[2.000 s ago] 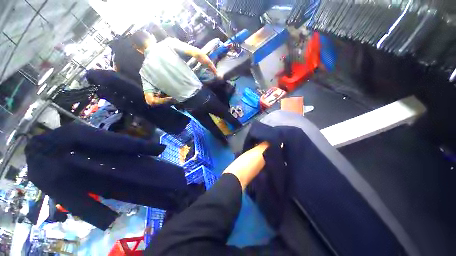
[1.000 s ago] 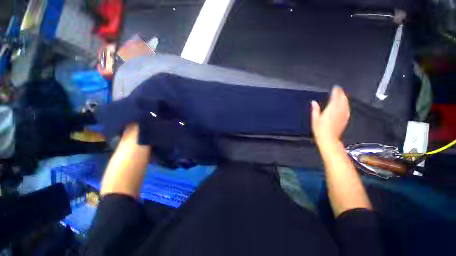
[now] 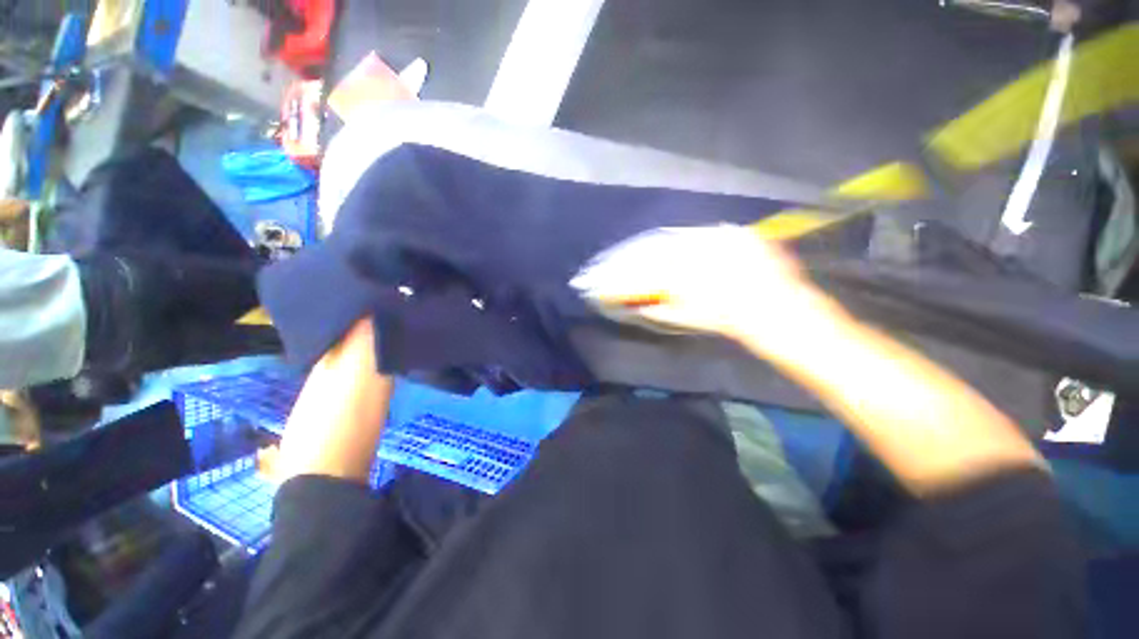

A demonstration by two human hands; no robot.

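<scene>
A navy jacket sleeve (image 3: pixel 500 231) lies over the light-grey padded arm (image 3: pixel 612 160), with small pale buttons near its left end. My left hand (image 3: pixel 359 356) is at the sleeve's left end, its fingers hidden under the cloth. My right hand (image 3: pixel 737 281), blurred, is closed on the steam iron (image 3: pixel 618 277), whose pale pointed body lies over the sleeve. An orange-brown strip of the iron shows under the hand. The yellow hose (image 3: pixel 874 185) runs up and right from it.
Behind the padded arm are the dark table top (image 3: pixel 749 87) and a white strip (image 3: pixel 543 56). An orange-pink block (image 3: pixel 371 85) is at the arm's left end. Blue crates (image 3: pixel 237 493) stand below left. A person's pale sleeve (image 3: pixel 44 318) shows at the left edge. A white card (image 3: pixel 1084 418) is at right.
My right hand has taken the iron from the right end and moved it left onto the sleeve. The yellow hose now stretches over the table. My left hand stays at the sleeve's left end.
</scene>
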